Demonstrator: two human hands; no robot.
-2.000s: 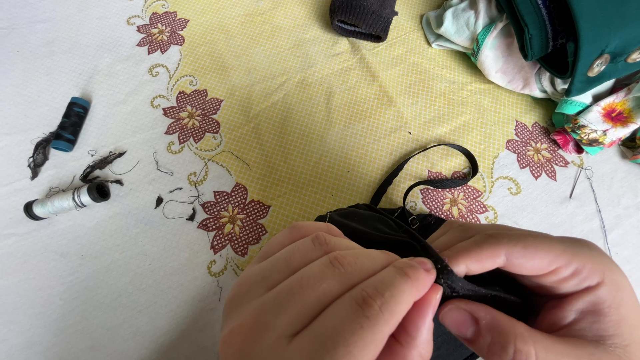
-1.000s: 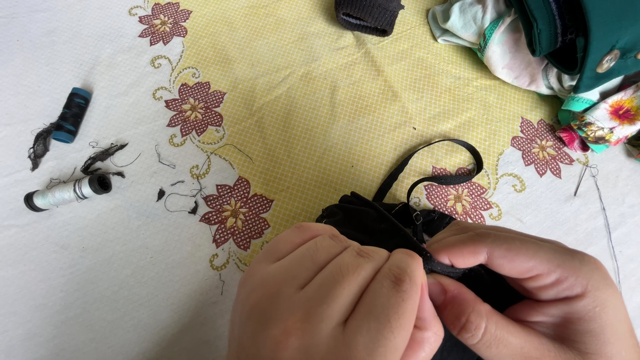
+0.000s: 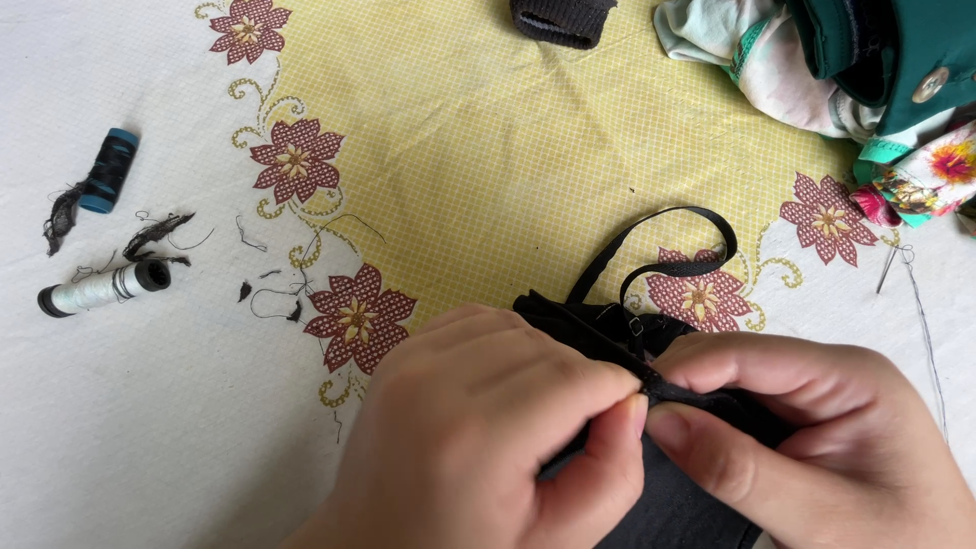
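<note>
A black fabric garment (image 3: 671, 488) with a thin looped strap (image 3: 720, 229) and a small ring slider lies at the bottom centre. My left hand (image 3: 488, 427) pinches its folded edge between thumb and forefinger. Close beside those fingertips, my right hand (image 3: 808, 427) grips the same edge with thumb and fingers. Both hands hide much of the cloth, and whether anything small sits between the fingertips cannot be told. A sewing needle (image 3: 885, 271) lies on the cloth at the right, by a long dark thread (image 3: 926, 328).
On the patterned tablecloth (image 3: 473, 152), a blue spool of black thread (image 3: 110, 171) and a white thread spool (image 3: 104, 288) lie at left near dark scraps (image 3: 156, 235) and loose thread. A dark ribbed cuff (image 3: 564, 23) is at the top; green (image 3: 934, 46) and floral cloth (image 3: 930, 171) fill the upper right.
My left hand's fingers have shifted slightly and curled at the black edge. My right hand keeps its grip on the cloth.
</note>
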